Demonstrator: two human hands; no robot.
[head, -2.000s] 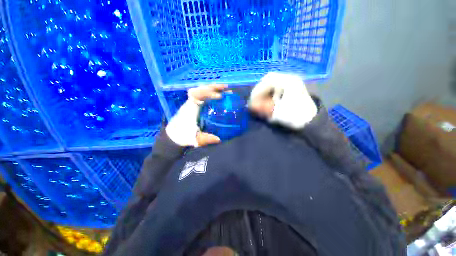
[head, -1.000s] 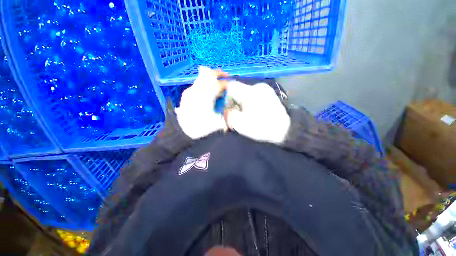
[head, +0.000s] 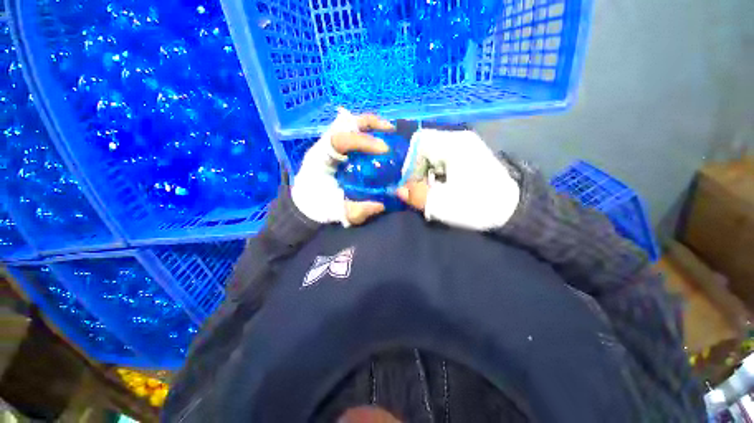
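A glossy blue ball (head: 372, 169) is at my waist, just above the navy apron. My left hand (head: 339, 173), in a white glove with bare fingertips, grips it from the left, fingers over its top and thumb below. My right hand (head: 463, 178), also in a white glove, is at the ball's right side with its thumb at the lower right edge. A thin light-blue strip (head: 412, 157) stands along the ball's right side by the right fingers. Whether the right fingers hold the strip or a tool cannot be told.
A blue lattice crate (head: 430, 116) in front holds a pale cyan tangle (head: 372, 73) and blue balls. Crates of shiny blue balls (head: 157, 124) fill the left. A smaller blue crate (head: 608, 206) and cardboard boxes (head: 727, 231) stand at right.
The hands were close together over the ball a second ago. Now they are a little apart, the ball shows between them, and the light-blue strip shows at its right side.
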